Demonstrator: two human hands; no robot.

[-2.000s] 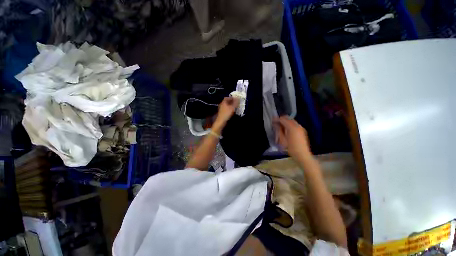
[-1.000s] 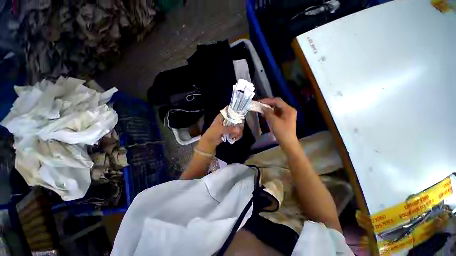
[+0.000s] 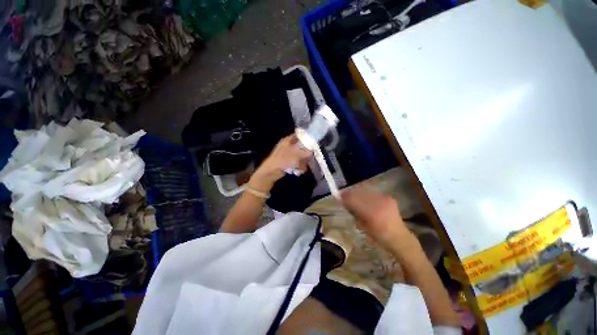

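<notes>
My left hand [image 3: 287, 159] is closed round a bunch of white labels [image 3: 321, 123], whose upper end sticks out above the fist. A pale fabric strip [image 3: 326, 171] goes round the bunch and runs down, taut, to my right hand [image 3: 370, 208]. My right hand is blurred and grips the strip's lower end. Behind the hands, black fabric pieces [image 3: 256, 105] lie in and over a white plastic bin [image 3: 226, 186]. A white thread loop shows on the black pieces.
A white table [image 3: 471, 131] with yellow tape [image 3: 517, 258] stands on the right. A blue crate [image 3: 314, 46] holds dark bundles behind it. Crumpled off-white cloth [image 3: 65, 183] lies at left over another blue crate [image 3: 156, 242]. Grey-brown pieces [image 3: 98, 59] are heaped at top left.
The view has swung to the right. My left hand first held the bunch low over the black pieces, then raised it. My right hand took the strip and has pulled it down and away.
</notes>
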